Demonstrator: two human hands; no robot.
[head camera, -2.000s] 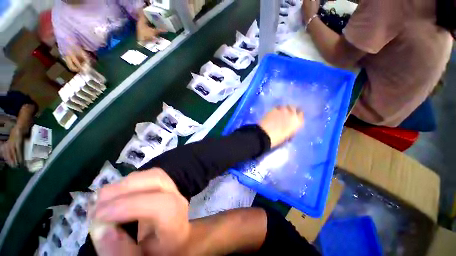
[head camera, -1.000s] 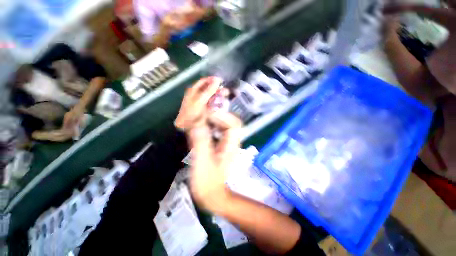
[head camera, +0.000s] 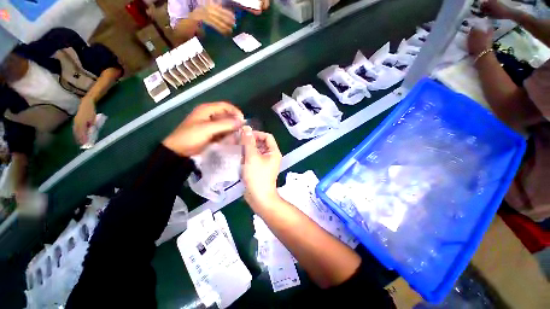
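Observation:
My left hand (head camera: 208, 128), in a black sleeve, and my right hand (head camera: 261, 163), with a bare forearm, meet at the fingertips over the conveyor's near rail. A small clear piece (head camera: 246, 122) shows faintly between the fingertips, both hands pinching it; its contents are unclear. Just below them is a white wrapped product (head camera: 218, 170), partly hidden by my hands. More wrapped products with dark middles (head camera: 307, 111) stand in a row on the belt. The blue tote (head camera: 416, 279), holding many clear pieces (head camera: 422, 175), lies to the right.
White flat box blanks (head camera: 214, 259) and loose leaflets (head camera: 280, 259) lie on the bench before me. More wrapped products (head camera: 60, 253) stand at lower left. Metal rails (head camera: 135, 114) edge the belt. Several people work around the line. A brown carton (head camera: 506, 259) is at lower right.
My left hand has left the tote and both hands have come together over the rail. The view has shifted, so the tote sits further right and the box blanks show.

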